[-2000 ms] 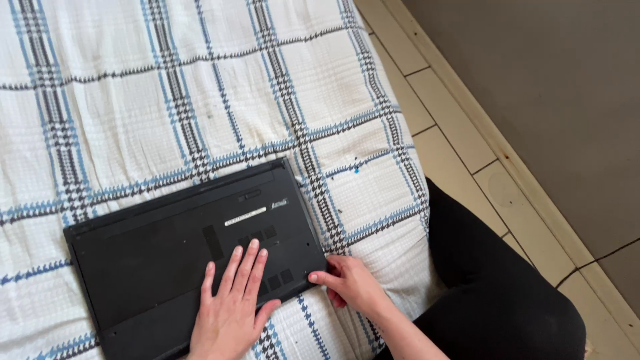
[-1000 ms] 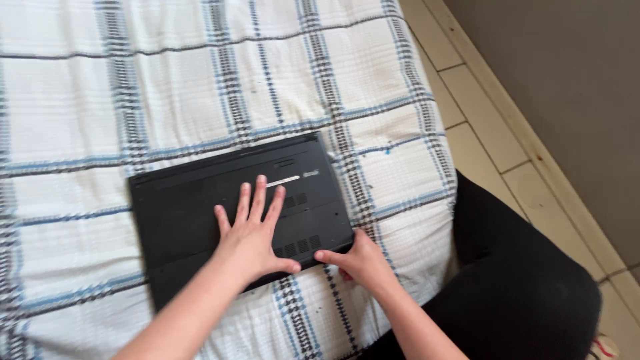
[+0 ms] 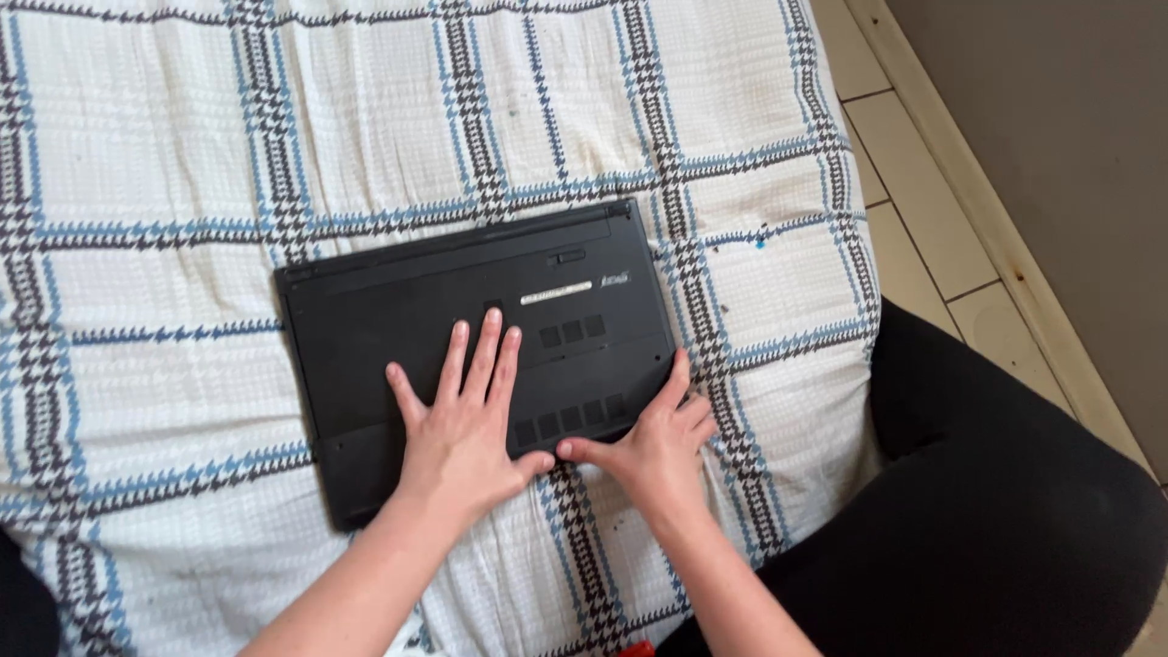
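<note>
A closed black laptop (image 3: 401, 319) lies upside down on a plaid bedspread (image 3: 392, 119), its vented underside facing up with a white label strip on it. My left hand (image 3: 465, 424) rests flat on the underside, fingers spread, thumb near the front edge. At the near right corner is my right hand (image 3: 662, 438), its thumb on the front edge and its index finger along the right side. The other fingers of that hand are curled beside the laptop, and whether they grip it from below is hidden.
My leg in black trousers (image 3: 985, 484) is at the right. Beyond the bed are floor tiles (image 3: 922, 228) and a brown wall (image 3: 1058, 137). A small red object (image 3: 636, 649) shows at the bottom edge.
The view has shifted, so the laptop appears further right. My right index finger now lies along the laptop's right side, and its thumb is nearer my left thumb.
</note>
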